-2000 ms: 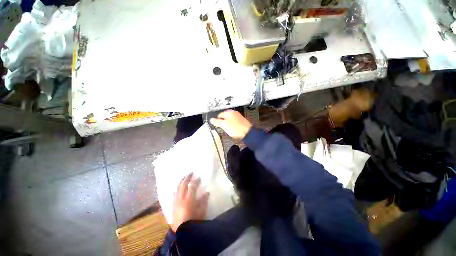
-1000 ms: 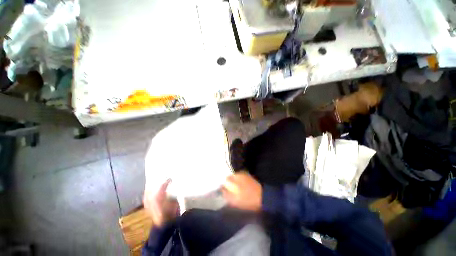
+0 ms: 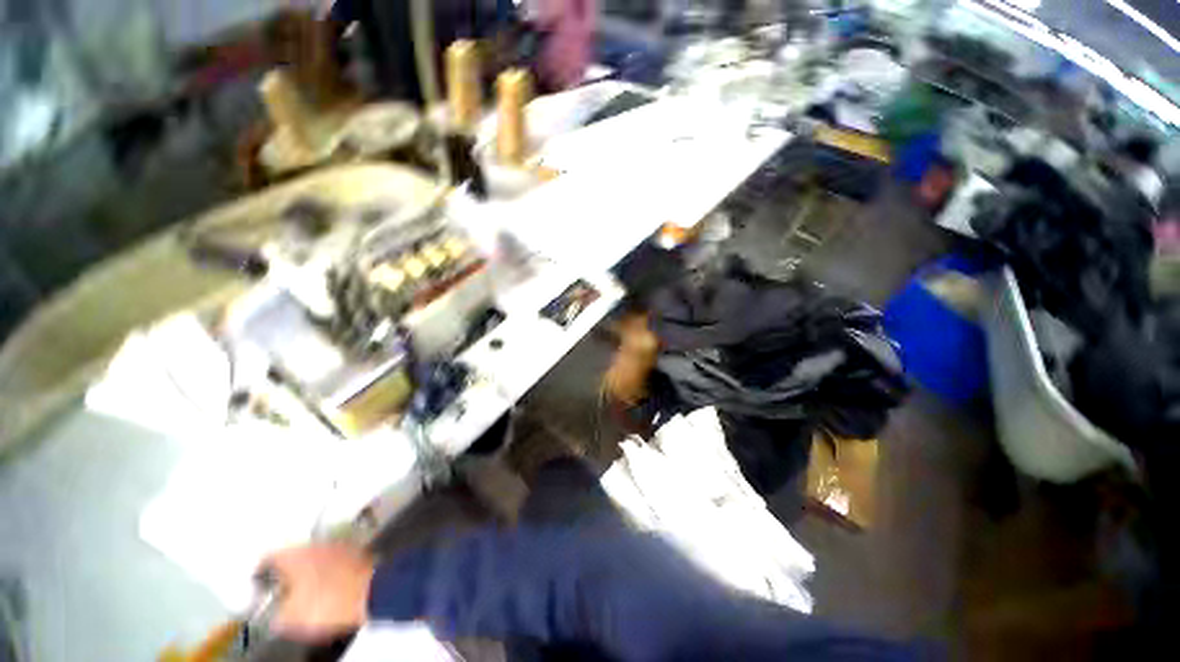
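Note:
My right hand (image 3: 313, 591) is blurred at the lower left, with its fingers bent and pointing left. A small dark strip shows at its fingertips; I cannot tell what it is or whether the hand grips it. White fabric (image 3: 395, 643) shows just below the hand, cut off by the bottom edge. A white bundle of fabric panels (image 3: 712, 511) stands right of my dark sleeve. My left hand is not in view.
The overlock machine (image 3: 375, 395) stands in the white table (image 3: 531, 349), with yellow thread cones (image 3: 513, 119) behind. Dark garments (image 3: 776, 356) are heaped at the right, before a blue container (image 3: 938, 330) and a white tub (image 3: 1035, 401).
The view has swung right and up, so machine and lap have shifted left and down. My left hand has gone out of view. My right hand is now at the lower left.

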